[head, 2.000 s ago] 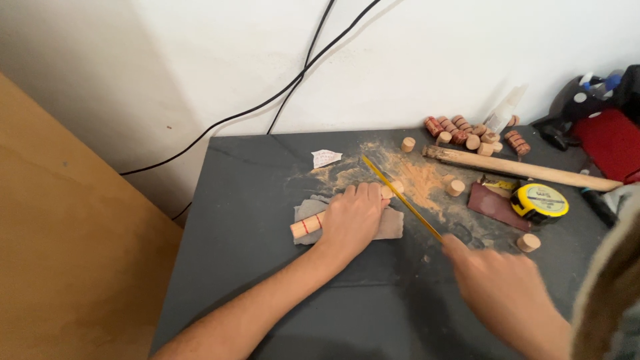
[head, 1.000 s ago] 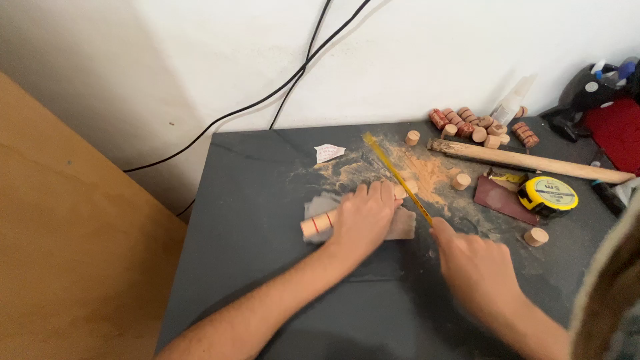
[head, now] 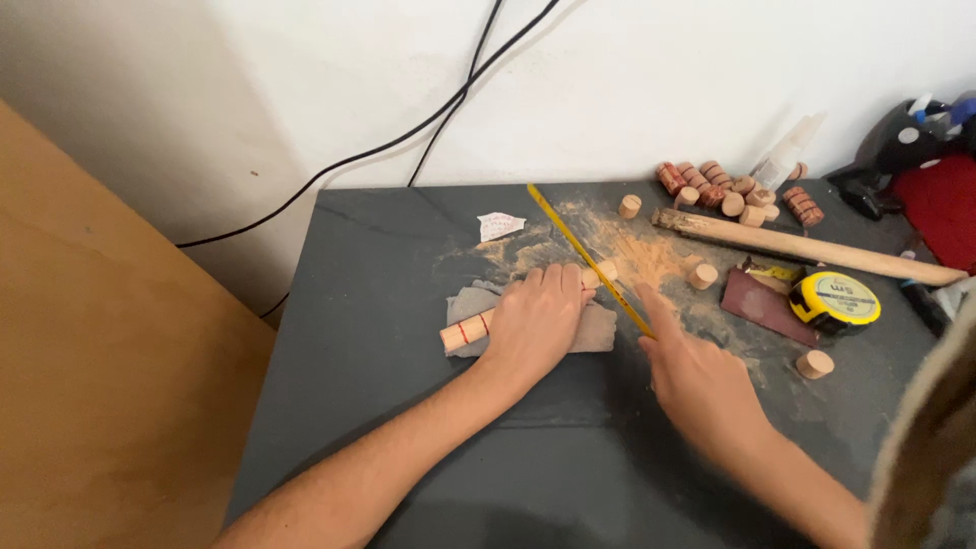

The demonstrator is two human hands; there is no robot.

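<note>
My left hand (head: 537, 316) grips a round wooden dowel (head: 467, 329) with red marks around it and presses it onto a folded grey cloth (head: 595, 332). The dowel's right end sticks out past my fingers. Across that end lies a yellow hacksaw blade (head: 568, 232), slanting from upper left to lower right. My right hand (head: 698, 374) holds the blade's lower end, with the index finger stretched along it. Pale sawdust (head: 640, 252) is spread on the dark table beyond the dowel.
Cut dowel pieces (head: 732, 203) lie in a pile by the wall near a translucent bottle (head: 778, 164). A longer wooden rod (head: 808, 248), a yellow tape measure (head: 839, 297) and sandpaper (head: 766, 305) are at the right. A paper scrap (head: 501, 226) lies behind the cloth; black cables (head: 396, 141) hang along the wall.
My right hand has shifted along the blade's line over these frames, with the blade still crossing the dowel's right end. My left hand stays on the dowel.
</note>
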